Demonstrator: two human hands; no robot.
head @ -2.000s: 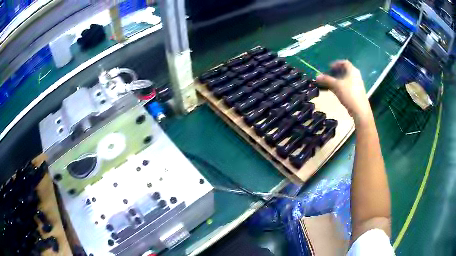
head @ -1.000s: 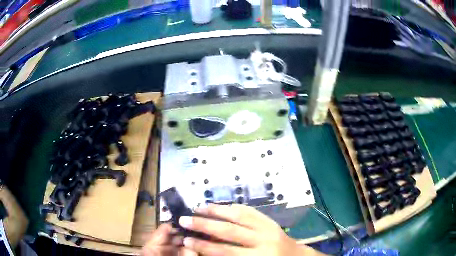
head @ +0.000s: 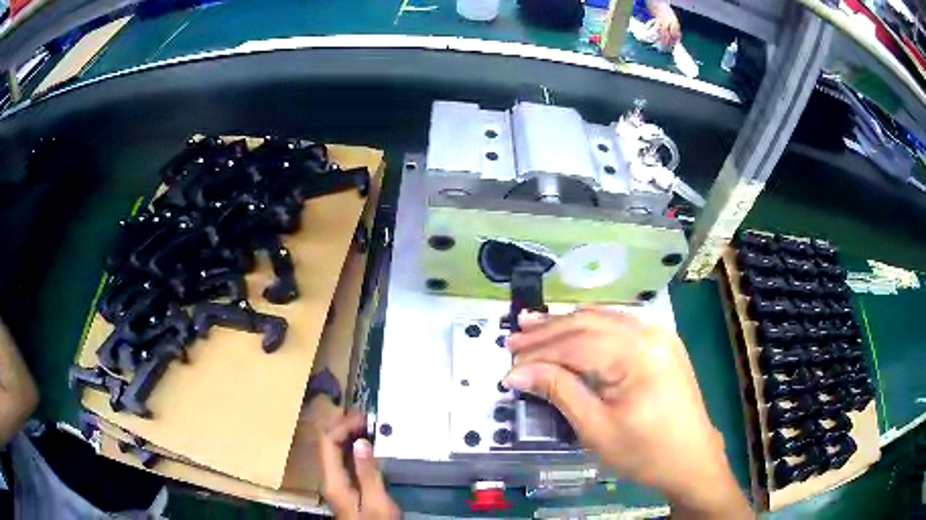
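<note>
My right hand point(head: 619, 391) is over the fixture bed, with thumb and fingers on a black plastic handle point(head: 527, 288). The handle's upper end is in front of the dark opening in the yellow-green plate point(head: 467, 230); its lower part is largely hidden by my fingers. The nest blocks point(head: 533, 425) are partly under my hand. My left hand point(head: 355, 472) is at the fixture's lower left side, fingers apart, holding no part, with fingertips by a small dark button or knob. The silver fixture point(head: 416, 396) stands between the part groups.
A jumbled pile of black handles point(head: 193, 244) lies on cardboard point(head: 254, 406) at left. Handles in rows point(head: 802, 345) lie on cardboard at right. A grey post point(head: 756, 152) stands behind right. A red knob point(head: 488, 495) is low in front. Another person's arm point(head: 12, 381) shows at left, and a hand point(head: 665, 22) at the top.
My left hand has left the handle and moved to the fixture's lower left side. My right hand has brought the handle over the bed to the plate's opening. The view has shifted.
</note>
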